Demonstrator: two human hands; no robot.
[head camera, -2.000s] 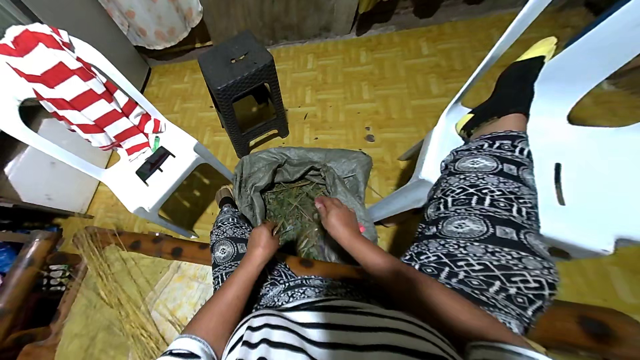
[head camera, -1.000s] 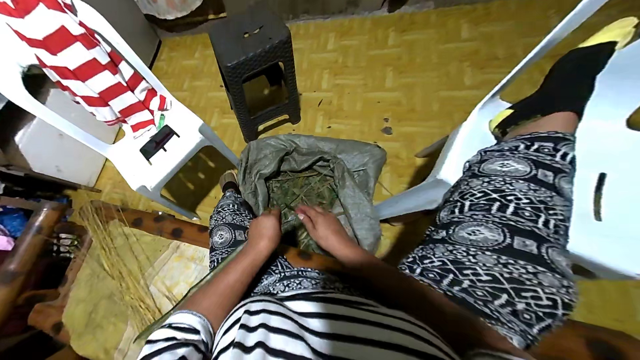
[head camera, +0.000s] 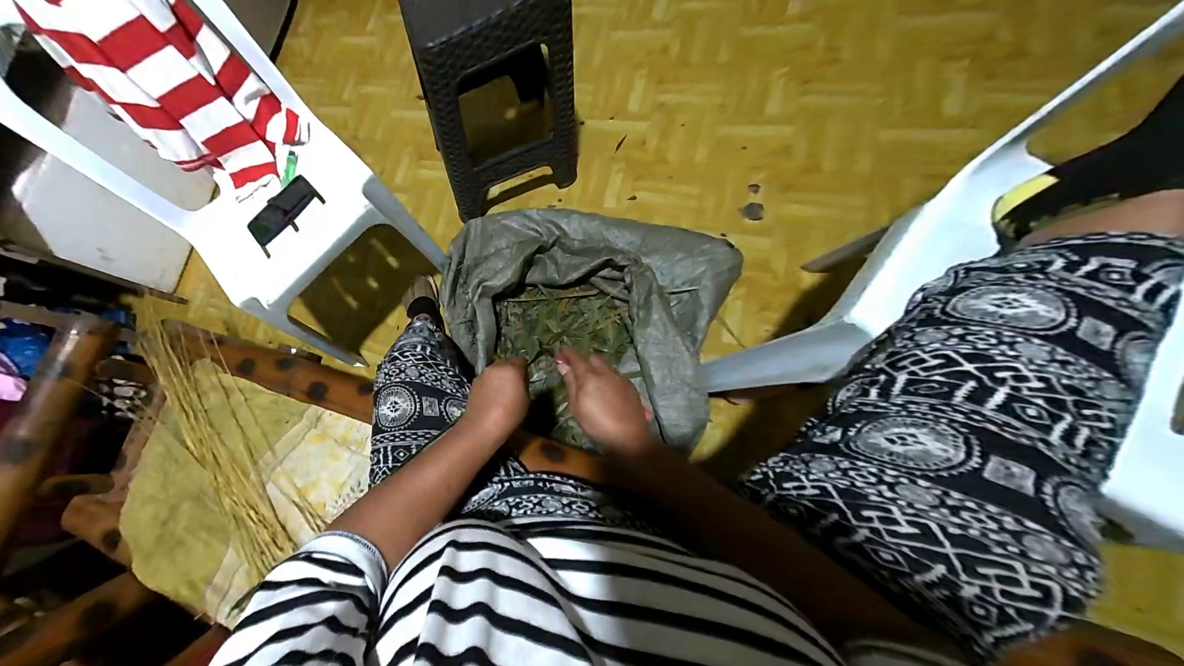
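A grey woven plastic sack (head camera: 689, 268) stands open on the floor between my legs, its rim rolled outward. Dry green leaves and stems (head camera: 564, 324) fill it. Over its near side, my left hand (head camera: 499, 396) is curled with the fingers closed; whether a stem is inside the fist is hidden. Close beside it on the right, my right hand (head camera: 603, 400) hangs over the leaves, thumb and fingertips near the left fist. What its fingers touch is too small to tell.
A dark plastic stool (head camera: 564, 120) stands beyond the sack. At left, a white plastic chair (head camera: 227, 240) bears a striped cloth (head camera: 176, 83) and a dark phone-like object (head camera: 282, 213). Dry stalks (head camera: 217, 444) lie on the wooden bench's cushion (head camera: 166, 499). My leg rests on the right chair (head camera: 962, 203).
Both hands stay at the sack's near side. They were farther apart two seconds ago and are now close together. The view has shifted closer to the sack.
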